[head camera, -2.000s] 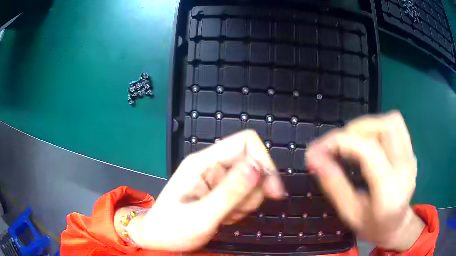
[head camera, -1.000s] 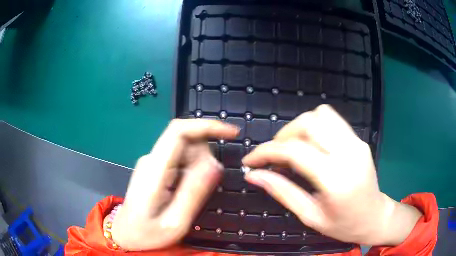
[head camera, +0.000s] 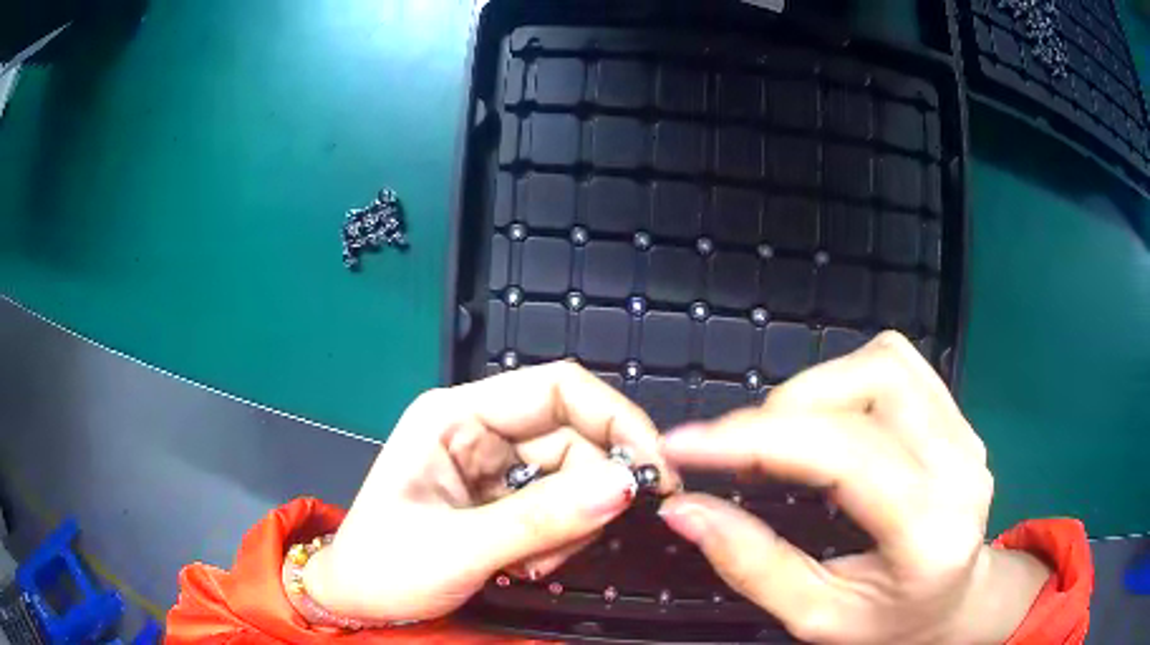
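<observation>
My left hand (head camera: 505, 491) is curled over the near half of a black grid tray (head camera: 719, 164). It holds several small shiny metal parts (head camera: 647, 478) between thumb and index finger, with more in its curled fingers. My right hand (head camera: 839, 485) is just right of them, its thumb and index fingertips apart beside the parts; no part shows clearly between them. Bright metal parts sit at grid crossings in the tray's middle and near rows. The hands hide some crossings.
A dark cluster of metal parts (head camera: 375, 228) lies on the green mat (head camera: 227, 189) left of the tray. A second black tray (head camera: 1009, 88) with a silver pile stands at the upper right. Blue plastic objects (head camera: 76, 586) show on the floor at the lower left.
My right fingertips, closed on a part at the tray a second ago, have opened and are now beside my left fingertips. My left hand has moved right and closed around the parts.
</observation>
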